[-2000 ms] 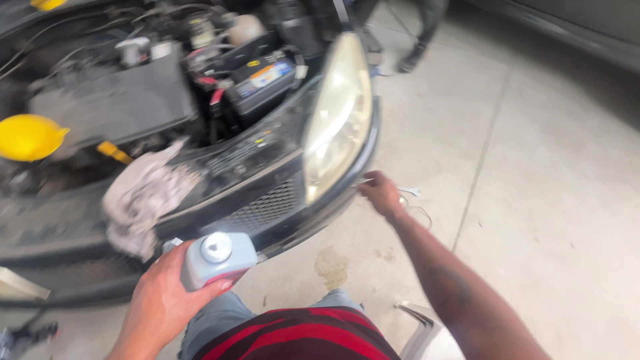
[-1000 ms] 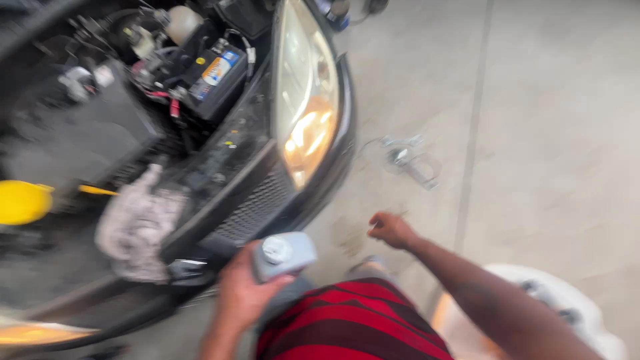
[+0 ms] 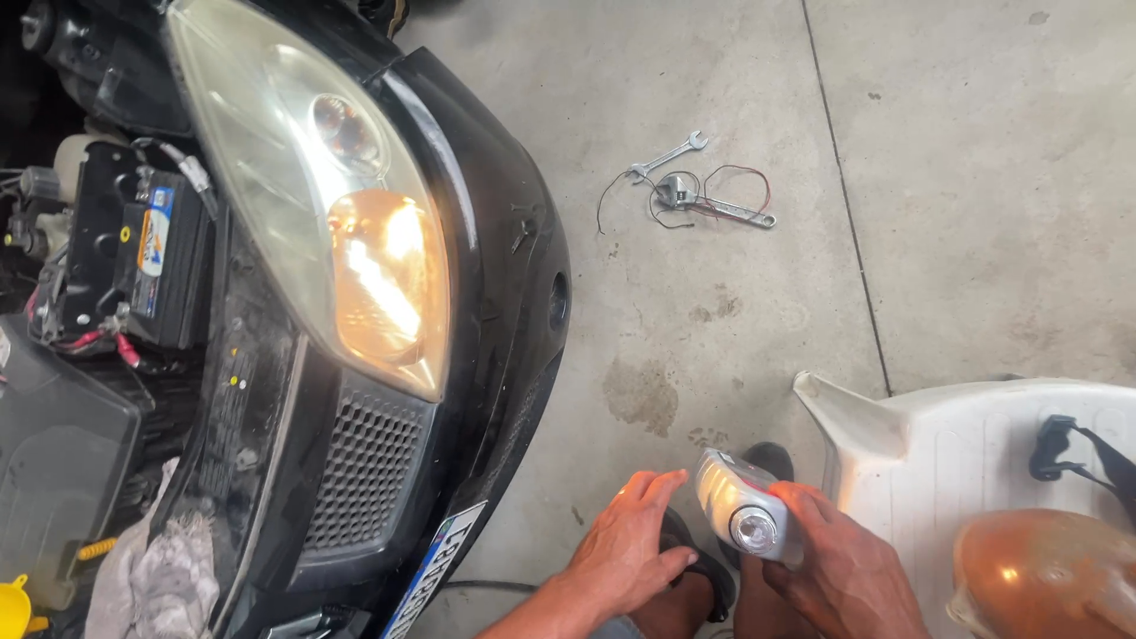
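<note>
My right hand (image 3: 839,555) grips a silvery-grey plastic bottle (image 3: 738,501) by its side, the bottle's round top tilted toward me. Just left of the bottle is my left hand (image 3: 628,555), fingers apart, holding nothing. Both hands are low in the view, above my feet. To their left stands a black car with a lit headlight (image 3: 337,195) and a honeycomb grille (image 3: 366,466). Inside its engine bay are a car battery (image 3: 155,257), a crumpled rag (image 3: 169,568) and part of a yellow funnel (image 3: 16,608).
On the concrete floor (image 3: 710,355) lie an open-end wrench (image 3: 667,156), an adjustable wrench (image 3: 723,209) and thin wires (image 3: 765,177). A white plastic chair (image 3: 941,435) at lower right holds a brownish, rounded translucent object (image 3: 1043,568) and a black strap (image 3: 1096,453). Dark stains mark the floor.
The bottle has passed from my left hand to my right. My left hand has come off it and is spread beside it. The view has shifted closer to the headlight.
</note>
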